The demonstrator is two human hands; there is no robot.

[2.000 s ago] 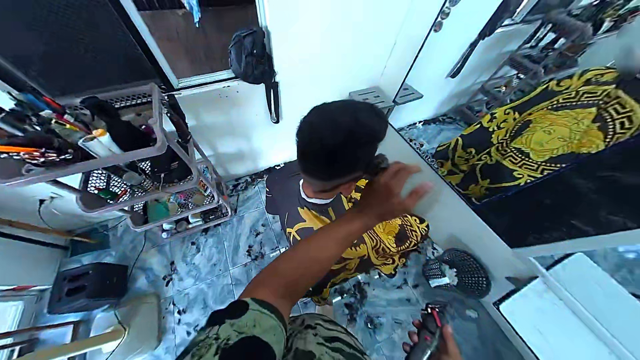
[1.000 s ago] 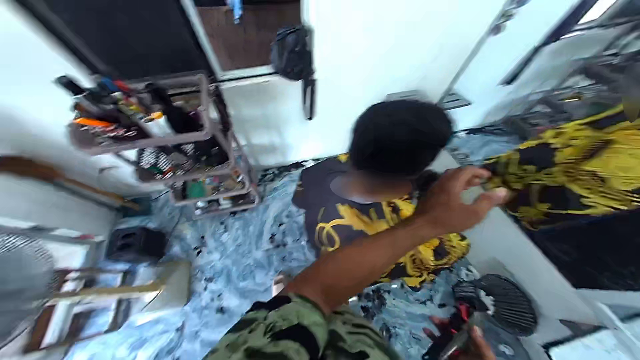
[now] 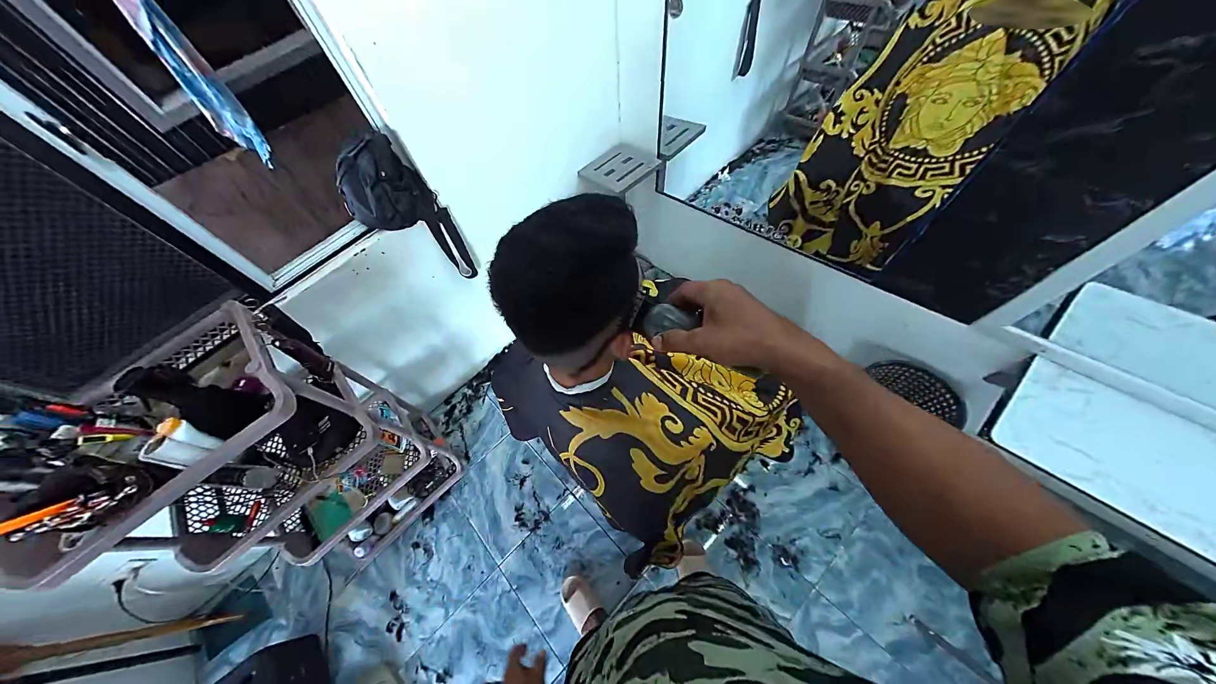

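My right hand [image 3: 717, 323] reaches in from the lower right and grips a dark grey hand-held tool [image 3: 665, 321], partly hidden by the fingers. The tool is against the side of a seated person's head [image 3: 565, 275], just by the ear. Short black hair covers the top of the head, and the lower back is clipped close. A black and gold patterned barber's cape [image 3: 655, 418] drapes the person's shoulders and body. Of my left hand [image 3: 522, 667] only some fingers show at the bottom edge, low over the floor; the rest is out of view.
A tiered plastic rack [image 3: 275, 418] full of tools and bottles is at left. A black bag [image 3: 375, 180] hangs on the wall. At upper right a mirror [image 3: 722, 180] reflects the cape. A black mesh basket [image 3: 917, 389] stands below. Cut hair lies on the tiled floor [image 3: 532, 560].
My left hand has left the side of the head and is now low at the bottom edge. My right hand, low with a red and black tool before, is now at the head. The view has turned.
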